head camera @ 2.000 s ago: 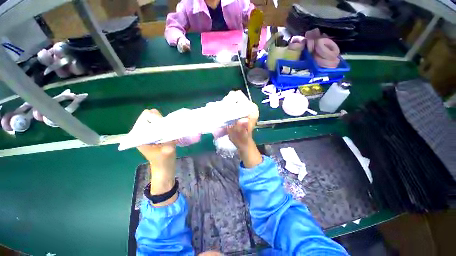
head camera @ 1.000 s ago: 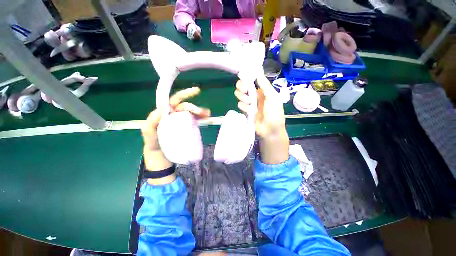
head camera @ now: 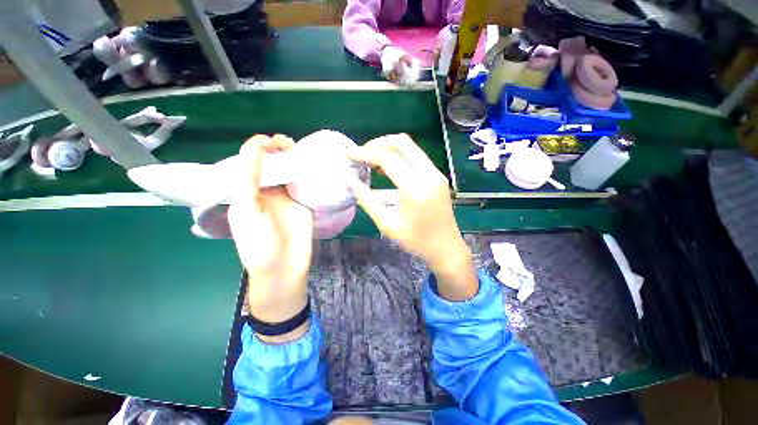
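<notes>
White and pale pink cat-ear headphones (head camera: 320, 170) are held sideways above the black dimpled mat (head camera: 374, 324). The headband and a pointed ear extend to the left, and the round cups are at the centre. My left hand (head camera: 278, 228) is closed around the headband beside the cups. My right hand (head camera: 415, 203) is at the right edge of the upper cup, with thumb and fingertips pinched there. Whether it pinches film or the cup edge cannot be told, as the area is overexposed.
A crumpled white tissue (head camera: 513, 271) lies on the mat. Dark divider pads (head camera: 681, 266) are stacked at right. A white bottle (head camera: 600, 162) and blue bin (head camera: 532, 112) stand upper right. Other headphones (head camera: 66, 154) rest at left. A person's hand (head camera: 401, 66) is opposite.
The headphones have turned from upright, facing me, to sideways, with the headband now pointing left. My left hand has shifted onto the headband, and my right hand has moved to the cup's edge.
</notes>
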